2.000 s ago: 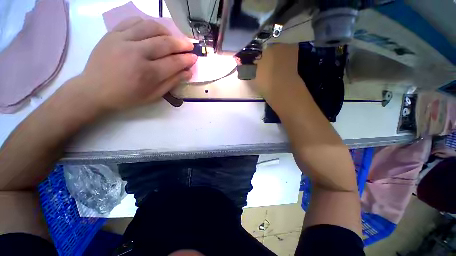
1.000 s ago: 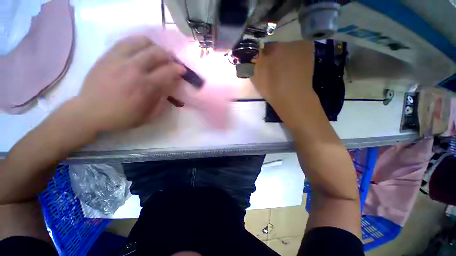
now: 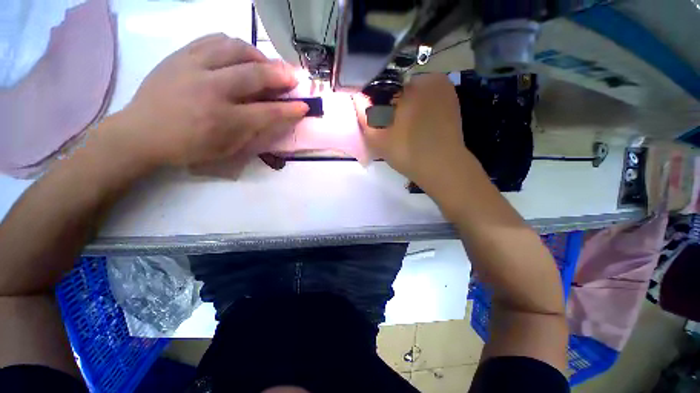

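A pale pink cut piece (image 3: 331, 137) lies on the machine bed in front of the needle, partly under my left hand. A small black label (image 3: 313, 107) lies on it, its left part under my left fingers. My left hand (image 3: 215, 104) presses the label and fabric flat. My right hand (image 3: 418, 119) is at the fabric's right edge, beside the round black knob with its grey block (image 3: 379, 116); its fingertips are partly hidden. The presser foot area (image 3: 316, 73) is just behind the label under the bright lamp.
A stack of pink cut pieces (image 3: 65, 84) lies at the far left. A black cloth (image 3: 499, 130) lies right of my right hand. The machine head (image 3: 614, 69) overhangs the upper right. Blue baskets (image 3: 100, 330) are below the grey table edge (image 3: 307, 237). Pink fabric (image 3: 618, 284) hangs at right.
The pink piece has shifted and now lies flat near the needle. My left hand has moved the label up and right, level on the fabric. My right hand has moved slightly down to the fabric's edge.
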